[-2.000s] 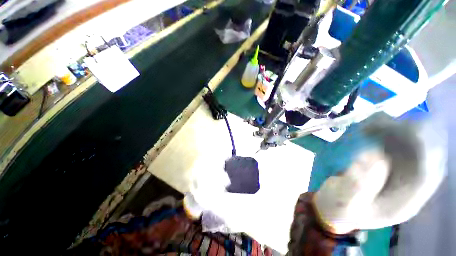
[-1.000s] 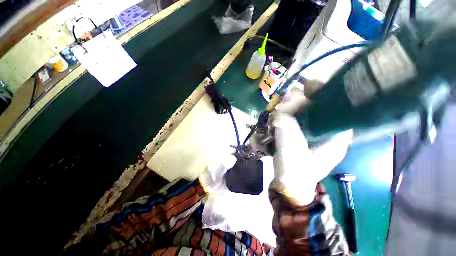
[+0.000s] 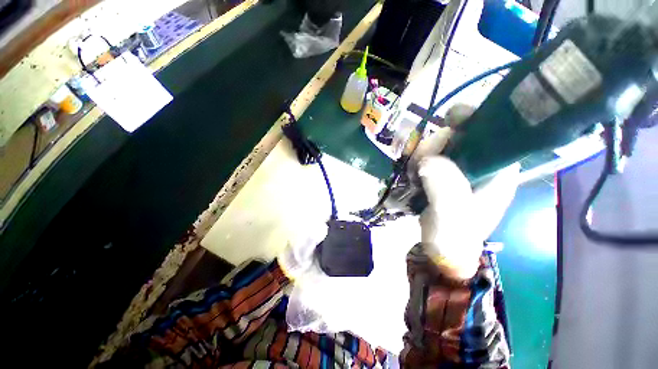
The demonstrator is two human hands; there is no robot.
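A black square corded unit (image 3: 347,249) lies on the cream-white board (image 3: 249,216), its cable tied in a bundle toward the conveyor. My gloved left hand (image 3: 302,254) is at the unit's left edge and holds it; the fingers are washed out by glare. My gloved right hand (image 3: 454,198) is closed around the lower end of the dark green screwdriver (image 3: 534,108). Its metal nozzle (image 3: 379,212) is at the unit's top right edge; whether it touches is unclear. A crumpled clear bag (image 3: 306,308) lies by my lap.
The dark green conveyor belt (image 3: 173,151) runs along the left, with a clear bag (image 3: 317,37) on it. A squeeze bottle (image 3: 354,88) and small container (image 3: 378,112) stand behind the board. A white card (image 3: 128,91) hangs beyond the belt. The white feeder with blue top (image 3: 509,32) is behind the screwdriver.
My right hand has come from the right side and taken hold of the screwdriver, bringing its nozzle to the unit. Over the last second the hand and screwdriver have shifted slightly right.
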